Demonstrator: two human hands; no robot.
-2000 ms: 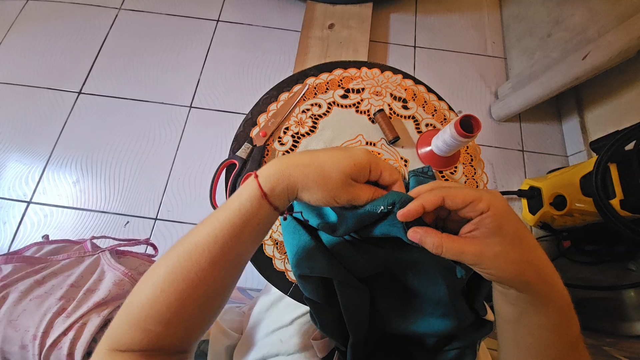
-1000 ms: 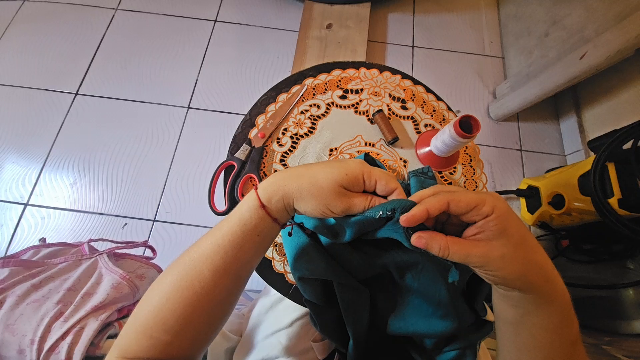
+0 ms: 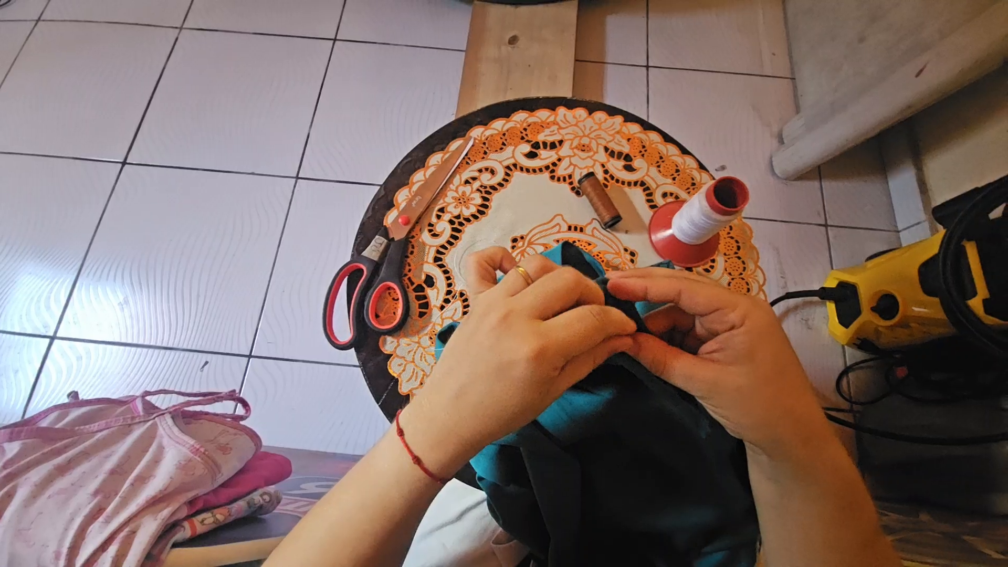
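Note:
A dark teal fabric garment (image 3: 630, 465) hangs over the near edge of a round table with an orange and white openwork doily (image 3: 504, 197). My left hand (image 3: 535, 331), with a ring and a red cord bracelet, grips the cloth's folded edge. My right hand (image 3: 709, 339) pinches the same edge just beside it, fingertips touching. Black and red scissors (image 3: 390, 268) lie at the table's left side. A spool of brown thread (image 3: 600, 201) lies beyond the hands. Right of it stands a cone of white thread (image 3: 697, 220) on a red base. No needle can be made out.
A wooden board (image 3: 516, 59) lies beyond the table on the tiled floor (image 3: 213, 102). Folded pink clothes (image 3: 118, 480) are at the lower left. A yellow and black machine (image 3: 906, 291) with black cables stands at the right.
My left hand has turned over and moved against my right fingertips, its back now covering part of the cloth. The part of the edge that showed between the hands is now hidden.

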